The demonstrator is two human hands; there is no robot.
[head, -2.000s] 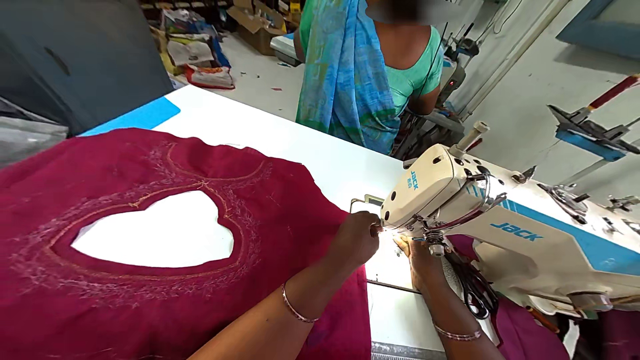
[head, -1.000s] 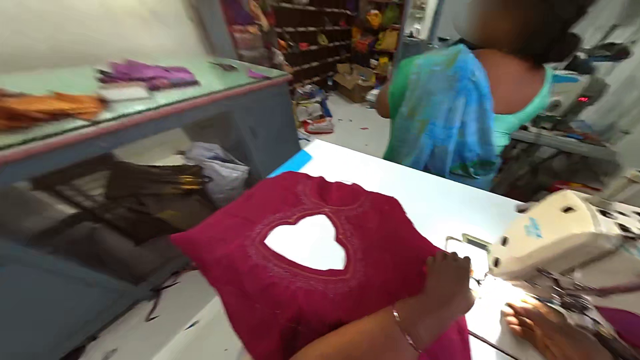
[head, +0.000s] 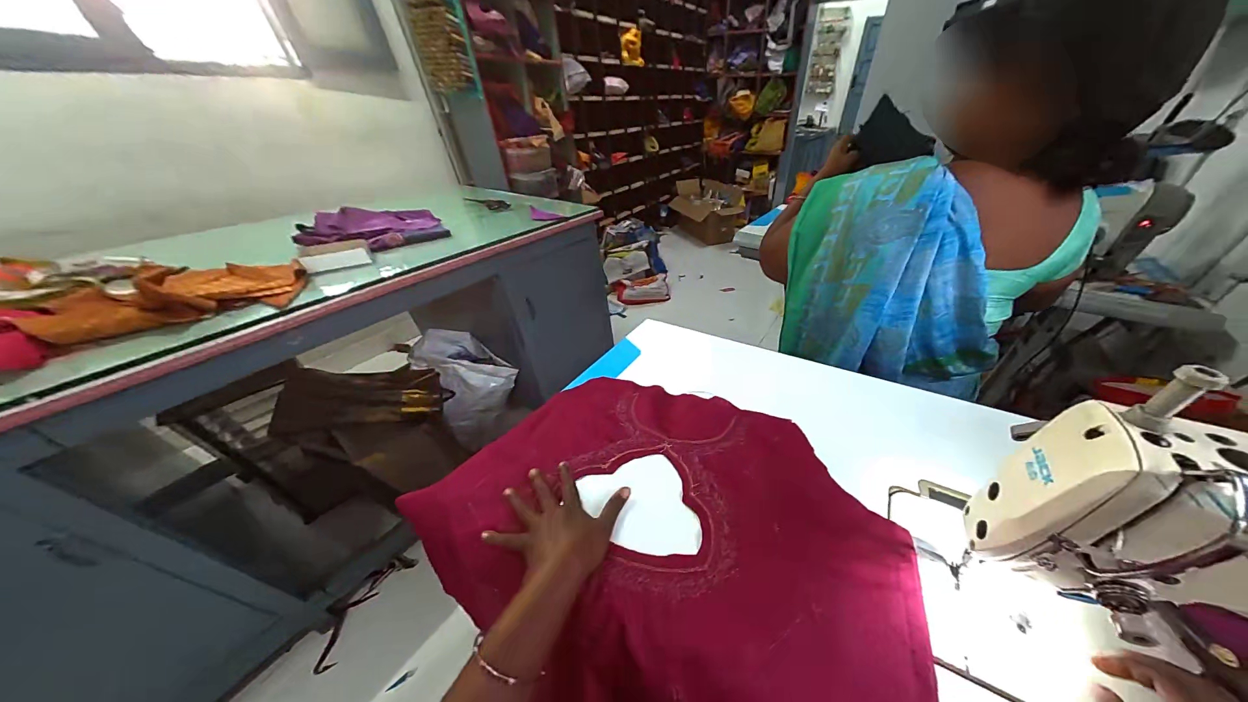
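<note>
Maroon fabric (head: 790, 546) with a shaped cutout and stitched outlines around it lies on the white sewing table (head: 760, 361). My left hand (head: 564, 526) rests on it with fingers spread, at the left edge of the cutout, thumb over the opening. At the lower right edge of the view, my right hand (head: 1155, 673) is partly seen beside the Jack sewing machine (head: 1063, 478), under its lit head; what it touches is unclear. The fabric's right edge lies just left of the needle area.
A person (head: 897, 253) in a blue-green sari sits beyond the table at another machine. To the left stands a glass-topped counter (head: 507, 229) with purple cloth (head: 366, 226) and orange cloth (head: 205, 297). A cardboard box (head: 709, 210) is on the floor behind.
My left hand has moved left from beside the machine head onto the fabric by the cutout, its fingers now spread. The view has swung left.
</note>
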